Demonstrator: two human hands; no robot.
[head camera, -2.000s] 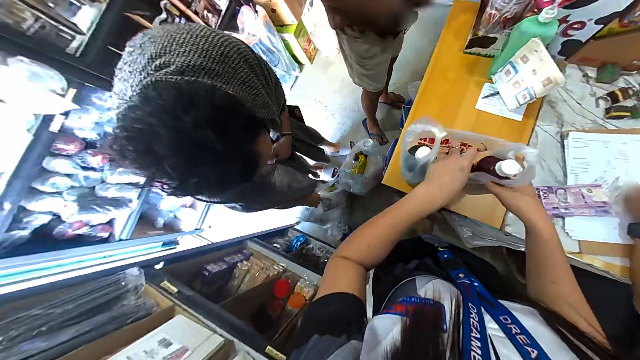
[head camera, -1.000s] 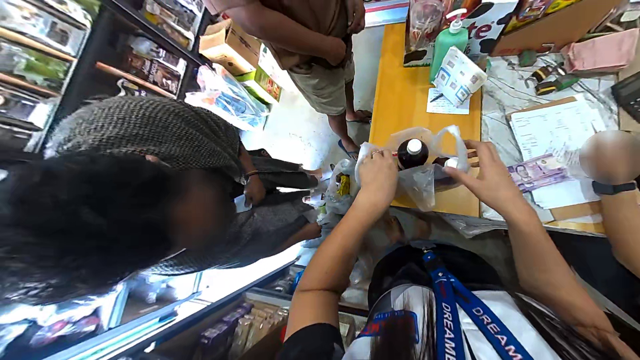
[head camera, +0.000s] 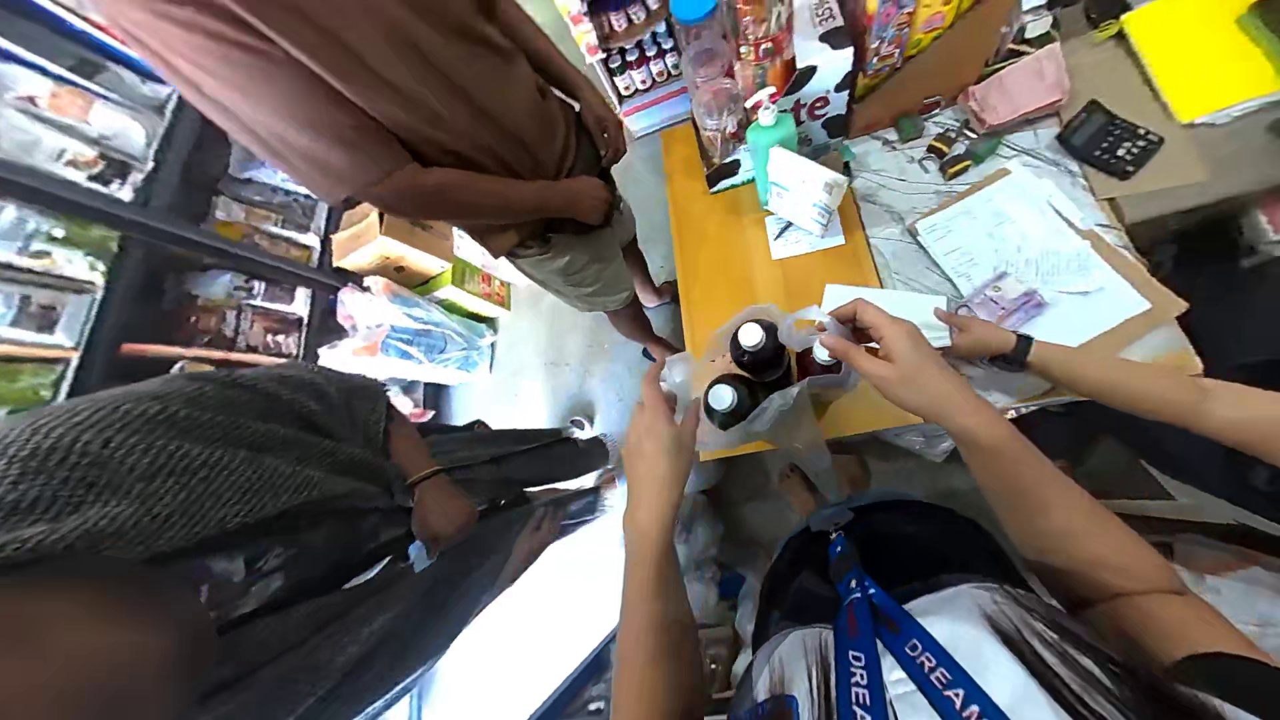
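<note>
A translucent plastic bag (head camera: 780, 425) stands at the near end of the yellow counter, its mouth spread. Inside are three dark bottles with white caps: one at the back (head camera: 760, 352), one at the front left (head camera: 730, 402) and one at the right (head camera: 820, 360), partly behind the plastic. My left hand (head camera: 660, 440) holds the bag's left edge between thumb and fingers. On the other side, my right hand (head camera: 890, 360) pinches the bag's right handle. The lower part of the bottles is hidden by the bag.
Right of my right hand, another person's hand (head camera: 975, 335) touches a white paper beside a banknote (head camera: 1003, 300). A green pump bottle (head camera: 768, 145) stands farther back on the counter, and a calculator (head camera: 1110, 138) lies at the right. Two people stand at the left.
The bottles, lying sideways across the bag two seconds ago, now stand upright in it. My hands have moved apart to its two sides. The other person's hand has come in at the right.
</note>
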